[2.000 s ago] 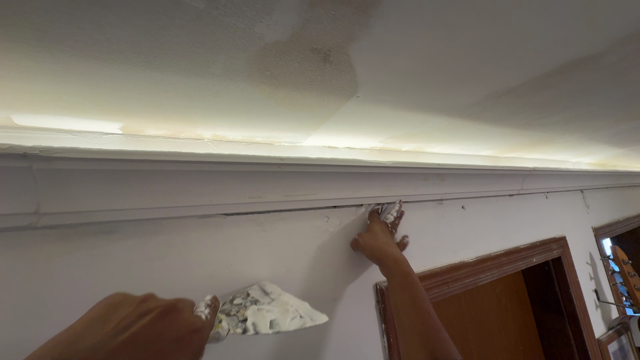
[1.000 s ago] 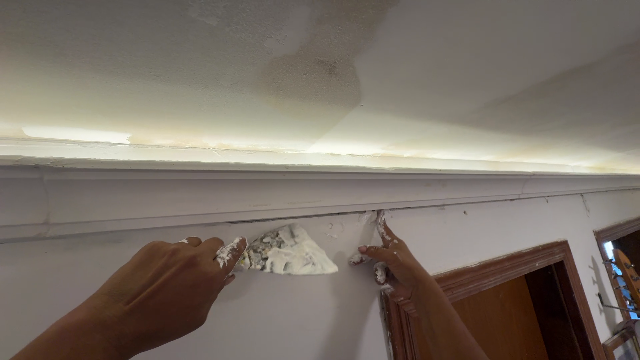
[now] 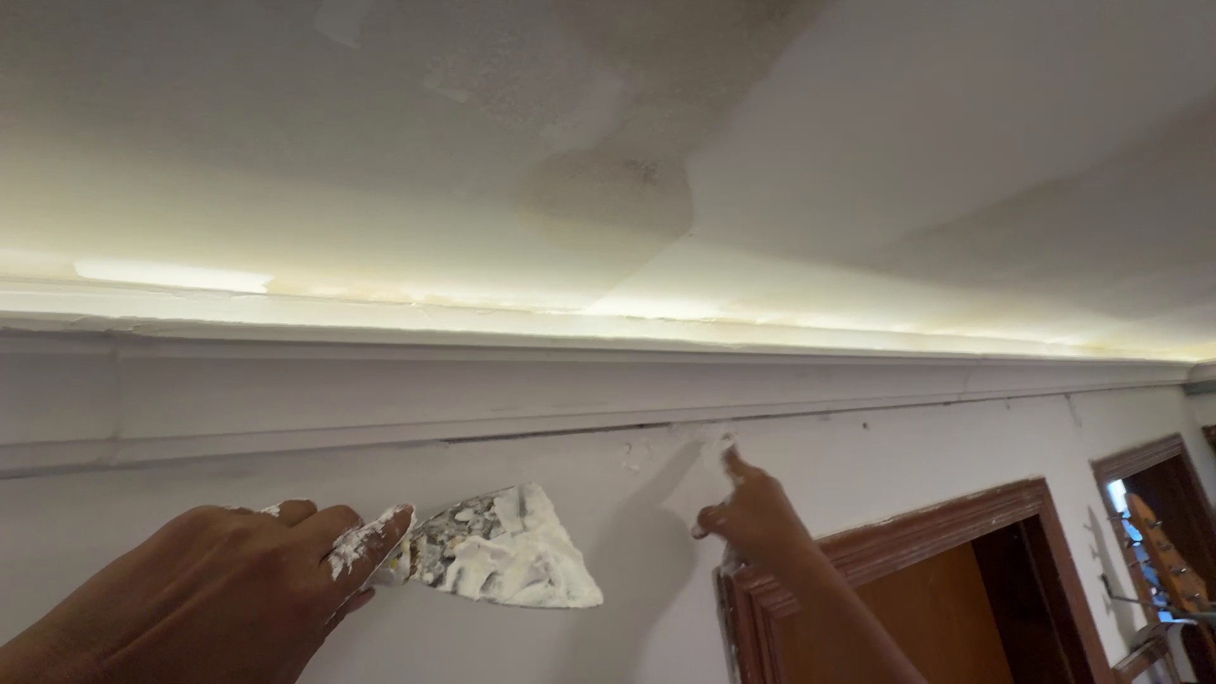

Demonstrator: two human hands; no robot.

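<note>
At the lower left, my left hand [image 3: 228, 579] grips a putty knife [image 3: 508, 551] by its handle end. White putty is heaped on its broad blade, and more is smeared on my fingers. My right hand [image 3: 755, 513] is raised to the white wall, its extended index finger at the surface just under the cornice [image 3: 608, 389]. White putty coats that fingertip. The thumb stands apart from it, the other fingers are partly hidden, and no tool shows there. A thin dark gap [image 3: 560, 434] runs along the cornice's lower edge, left of my right hand.
A brown door frame [image 3: 936, 522] stands below and right of my right arm. Farther right are a second framed opening [image 3: 1140, 456] and a wooden rack with pegs [image 3: 1164, 551]. Cove light glows above the cornice, under a stained ceiling [image 3: 617, 190].
The fingers of my right hand were bunched at the cornice edge; now the index finger points out against the wall. My left hand has risen from its lower place two seconds ago with the putty knife.
</note>
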